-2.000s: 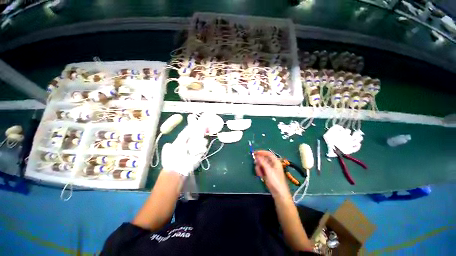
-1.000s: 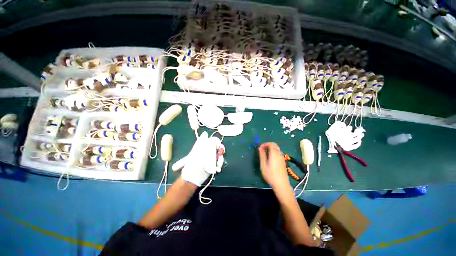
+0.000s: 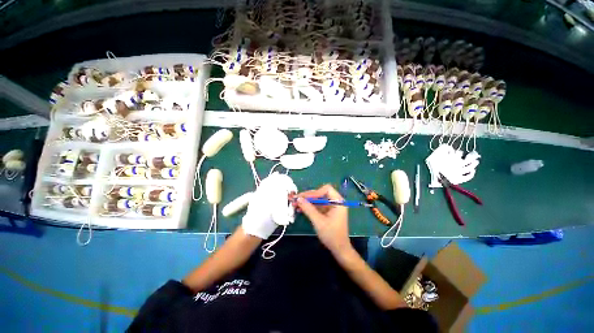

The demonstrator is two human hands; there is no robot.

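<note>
My left hand (image 3: 266, 205), in a white glove, is closed around a small banded core, of which only a brownish end shows at the fingertips; a white cord loop (image 3: 271, 249) hangs below it. My bare right hand (image 3: 324, 211) holds a slim blue pen-like tool (image 3: 345, 203), its tip against the core. A cream oval body (image 3: 237, 204) lies just left of the glove, partly covered. Two more cream bodies with cords, one upright (image 3: 213, 186) and one slanted (image 3: 217, 142), lie further left. White rounded covers (image 3: 270, 143) lie behind the glove.
Orange-and-black pliers (image 3: 381, 209), a cream body (image 3: 400, 187), a slim stick (image 3: 417, 186), a spare glove (image 3: 452, 164) and red pliers (image 3: 454, 207) lie right. A divided tray (image 3: 98, 218) stands left, a deeper bin (image 3: 312, 109) behind. A carton (image 3: 466, 276) is below.
My right hand has picked up the blue tool and moved left to my gloved hand. A cream body now lies beside the glove. The gloved hand has turned and closed more around the core.
</note>
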